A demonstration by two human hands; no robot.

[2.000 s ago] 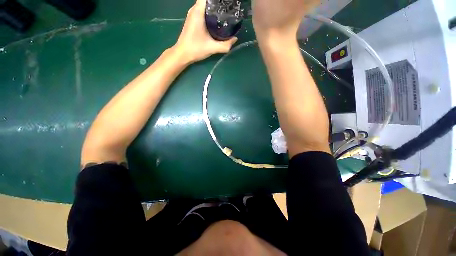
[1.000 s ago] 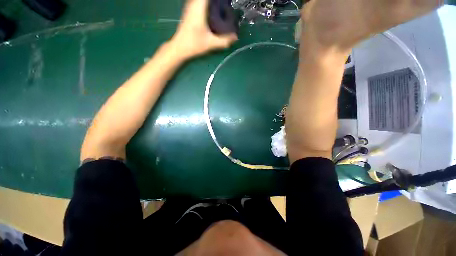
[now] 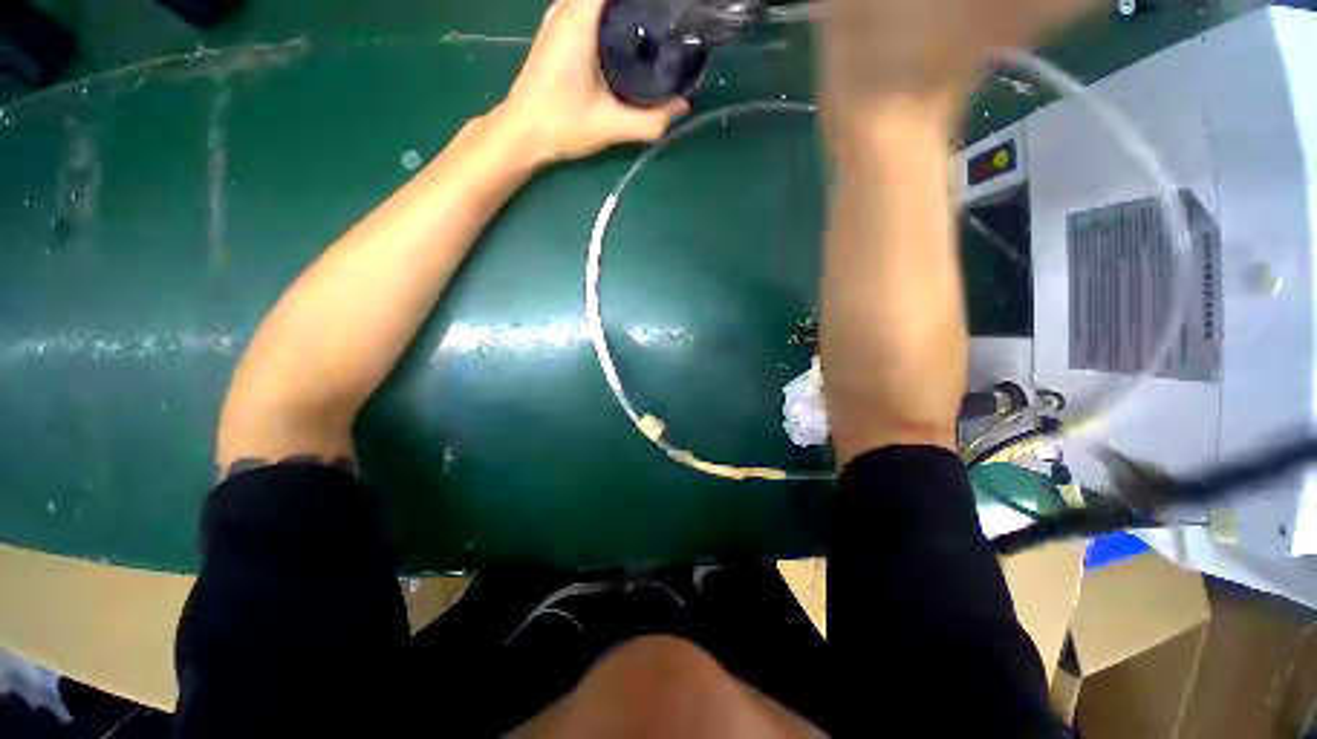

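My left hand [image 3: 566,98] holds a round black housing [image 3: 646,52] at the top centre, its round face with a dark centre hole showing. My right hand [image 3: 924,51] is blurred at the top edge, right of the housing. A shiny metal tool nose [image 3: 729,18] reaches from the right hand's side to the housing's upper right. The rest of the tool and the right fingers are hidden or blurred, so the grip does not show.
A feed tube [image 3: 597,289] loops over the green bench [image 3: 289,289]. A white feeder [image 3: 1257,188] stands at right, with a blurred black cable [image 3: 1155,498] below it. White crumpled material [image 3: 803,407] lies beside my right forearm. Black housings [image 3: 32,46] stand at upper left.
The housing came from tilted to showing its round face. My right hand swung out right, then came back left toward the housing. The black cable and tube shifted with it.
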